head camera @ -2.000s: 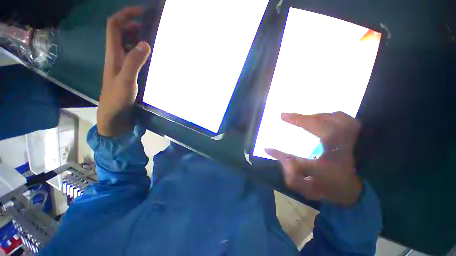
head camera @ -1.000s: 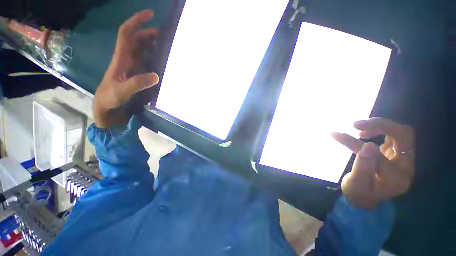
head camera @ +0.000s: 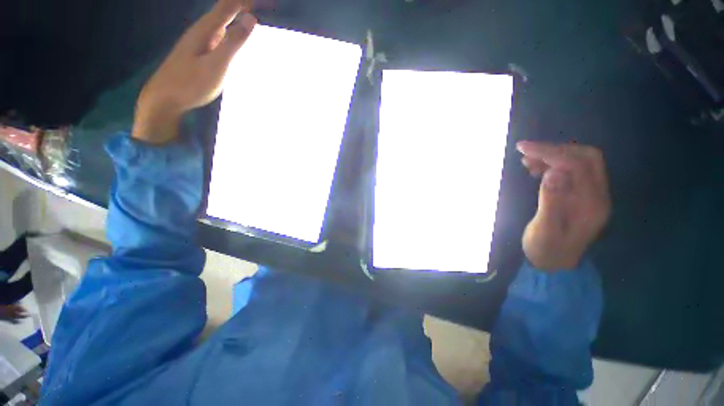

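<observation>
Two tablets with glaring white screens lie side by side, a dark gap between them. The left tablet [head camera: 286,135] is tilted a little; the right tablet [head camera: 441,170] is nearly upright in the view. Pale bits show at their corners. My left hand [head camera: 194,71] is at the upper left corner of the left tablet, its thumb at the screen's edge and its fingertips partly cut off by the picture's top. Whether it grips the tablet cannot be told. My right hand [head camera: 570,198] is beside the right tablet's right edge, fingers bent, holding nothing.
The dark green bench mat [head camera: 635,293] lies under the tablets. A dark pile with pale corner bits [head camera: 683,55] is at the upper right. A clear crinkled item with red [head camera: 40,151] lies at the left bench edge. Part of another person's hand [head camera: 12,312] shows at the far left.
Both tablets appear lower and further left, with the left one's top now in view. My left hand has moved up to its top corner. My right hand is off the right screen.
</observation>
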